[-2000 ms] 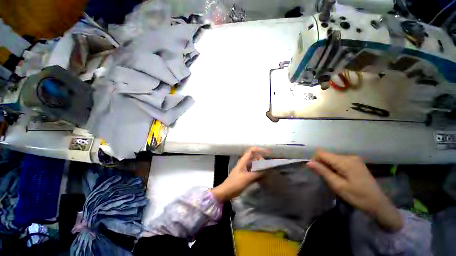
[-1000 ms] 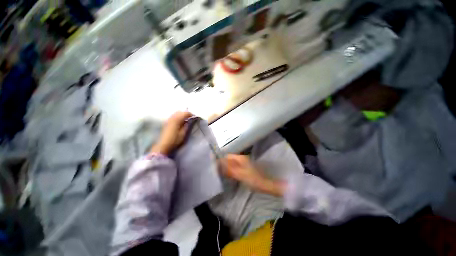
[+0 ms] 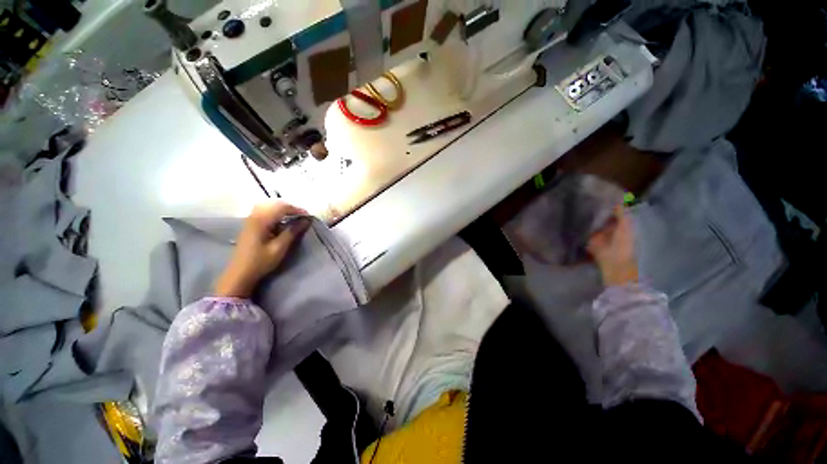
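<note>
A grey garment panel (image 3: 313, 272) lies over the table's front edge, with a narrow strip or seam along its right edge. My left hand (image 3: 263, 243) grips the panel's upper edge, just below the needle area of the sewing machine (image 3: 272, 91). My right hand (image 3: 616, 245) is out to the right, below the table edge, holding a dark grey cloth piece (image 3: 567, 222) by its lower right side; its far fingers are partly hidden by the cloth. Light grey cloth (image 3: 444, 299) hangs over my lap.
Thread snips (image 3: 439, 127) and red-handled scissors (image 3: 363, 107) lie on the machine bed. Rumpled grey panels (image 3: 45, 299) are at the left. More grey cloth (image 3: 707, 227) hangs at the right. A yellow item (image 3: 122, 424) shows at lower left.
The view has turned to the right from two seconds ago. My left hand has brought the panel up near the needle. My right hand has left the panel and moved right to the dark piece.
</note>
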